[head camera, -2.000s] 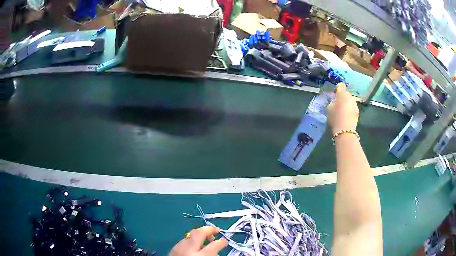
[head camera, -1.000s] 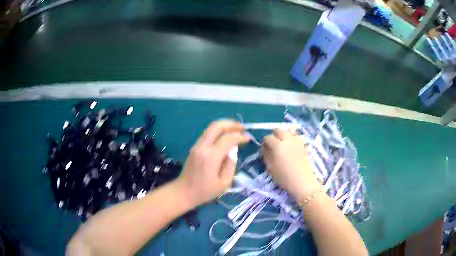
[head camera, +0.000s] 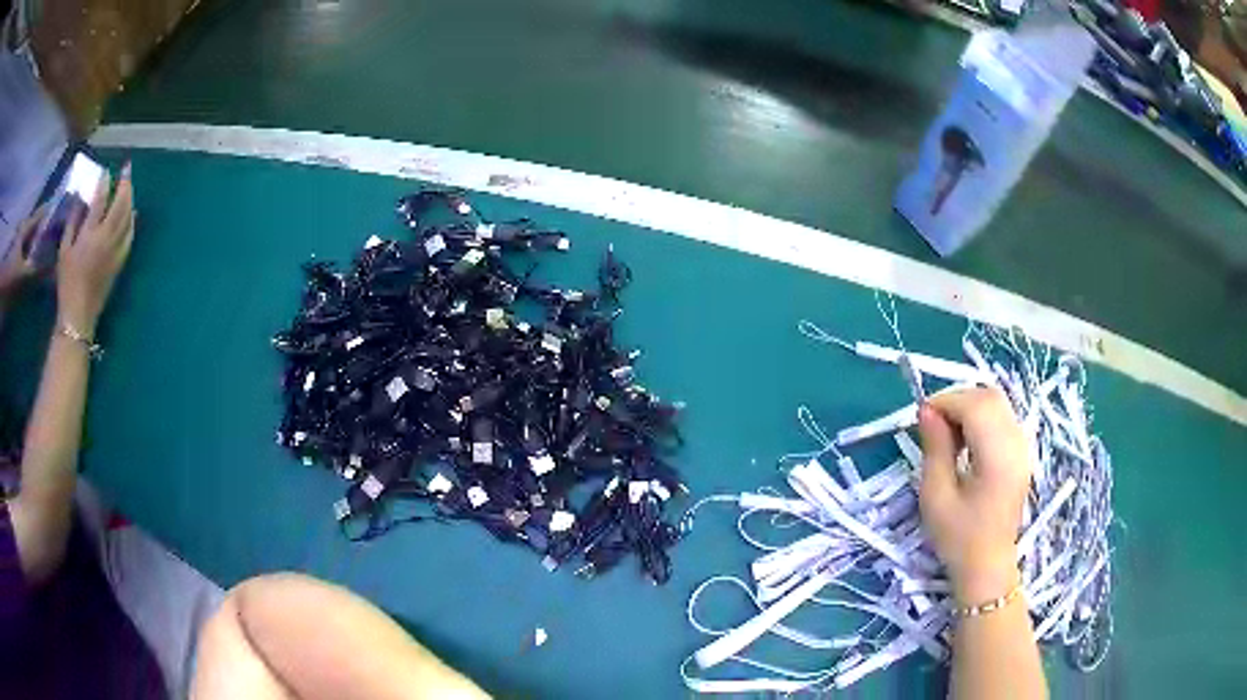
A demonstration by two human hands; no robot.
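Observation:
My right hand (head camera: 974, 479), with a bracelet at the wrist, is over the heap of pale wrist straps (head camera: 821, 533). Its thumb and finger are pinched on the thin cord of one strap. My left hand is out of the picture; only a bent part of my left arm shows at the bottom edge. A dense heap of black USB cables (head camera: 479, 397) with shiny metal plugs lies left of the straps on the green bench. A light-blue retail box (head camera: 971, 151) with a dark device picture stands on the belt, slightly blurred.
A whitish strip (head camera: 711, 219) divides the bench from the darker green belt (head camera: 451, 69). At the left, another person's hands (head camera: 93, 253) hold a dark object with a bright face. Dark and blue devices (head camera: 1162, 75) lie beyond the belt at the upper right.
The view has turned left, bringing the other person in. My left hand has left the strap area and gone out of the picture. My right hand stays at the strap heap.

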